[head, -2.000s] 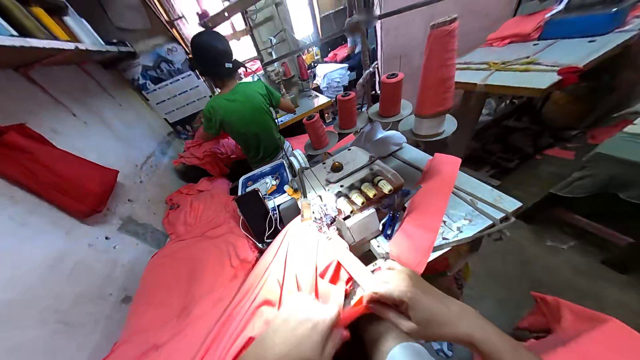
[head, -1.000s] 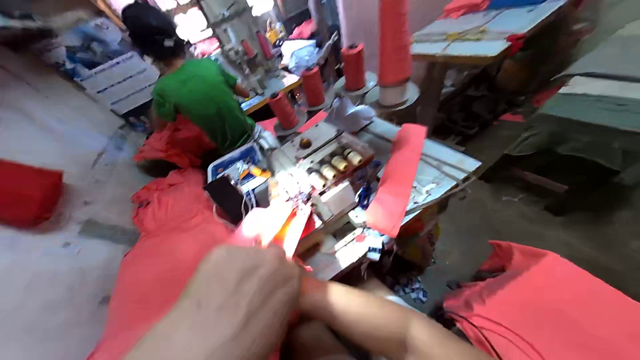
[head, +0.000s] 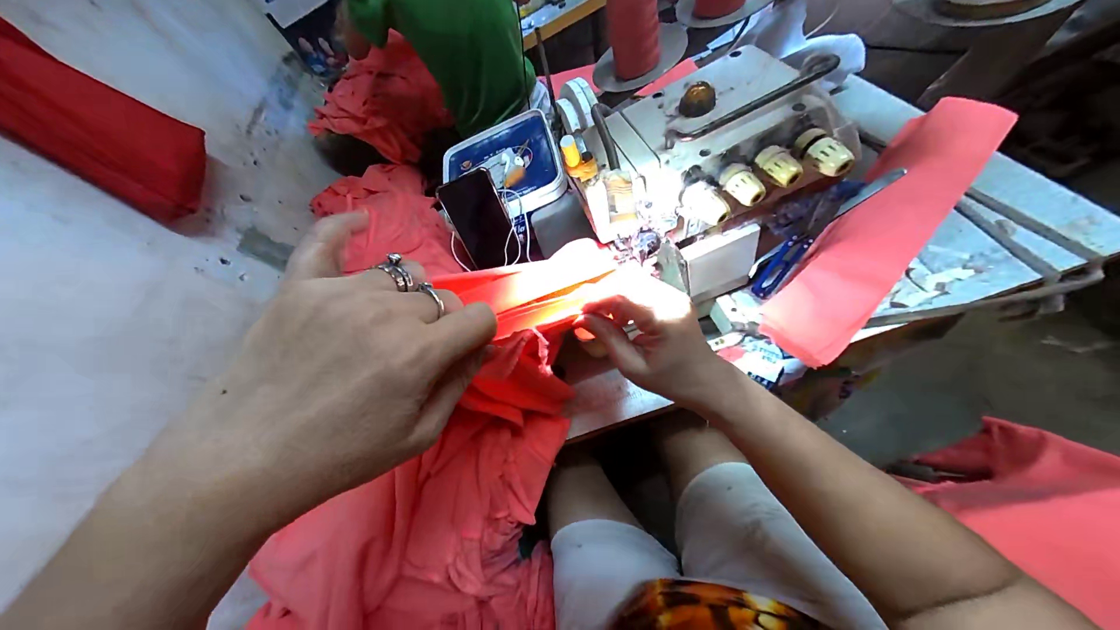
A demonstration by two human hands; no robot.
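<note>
Coral-red knit fabric (head: 525,289) stretches between my two hands at the front of an overlock sewing machine (head: 744,122), brightly lit near the needle area. My left hand (head: 376,350), with rings on its fingers, pinches the fabric between thumb and finger; its other fingers are partly spread. Close to the presser foot, my right hand (head: 656,332) grips the fabric edge with bent fingers. More of the fabric (head: 437,507) hangs in folds below, beside my knees. A flat coral strip (head: 892,227) lies over the machine table at the right, near blue-handled snips (head: 781,265).
A smartphone (head: 477,217) with white earphones leans by a blue-and-white plastic tub (head: 507,162). Thread cones (head: 632,39) stand behind the machine. A person in a green shirt (head: 464,61) sits beyond. A red fabric bundle (head: 96,122) is at the left wall, and coral fabric (head: 1032,516) lies lower right.
My hands, close together or overlapping one second ago, are now apart, with fabric drawn between them. The view has shifted closer to the machine.
</note>
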